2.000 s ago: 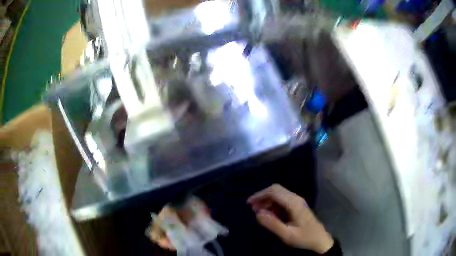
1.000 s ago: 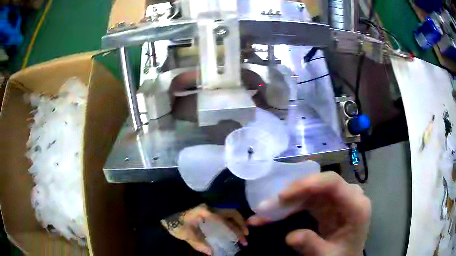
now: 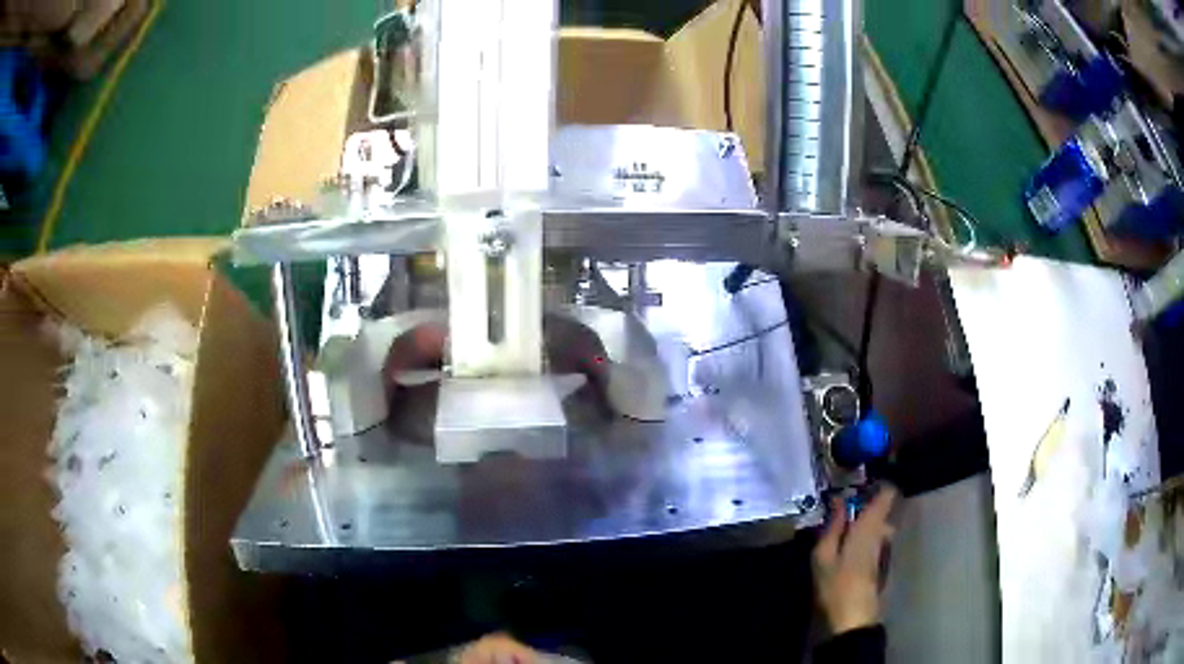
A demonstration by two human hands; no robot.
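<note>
The press head [image 3: 501,418] is low over the nest between the pale side jaws [image 3: 636,374]. Thin white tips, like blade petals, stick out on both sides behind it; the rest is hidden. My right hand [image 3: 853,560] is at the right of the base plate [image 3: 623,499], fingertips at a small fitting below the blue knob [image 3: 860,444]. Its grip is unclear and I see no blade in it. My left hand [image 3: 500,650] is mostly cut off by the bottom edge, below the plate; what it holds cannot be told.
A carton [image 3: 208,454] with white blades [image 3: 120,506] stands at left. An upright column [image 3: 801,110] and the crossbar [image 3: 649,231] are above the plate. At right is a littered white table [image 3: 1039,389] with a tan slim thing [image 3: 1047,448]. Another carton [image 3: 305,136] stands behind.
The fan blade that my right hand held before the plate is out of sight. My right hand has moved to the fitting at right. My left hand is lower in view, largely cut off. The view has shifted.
</note>
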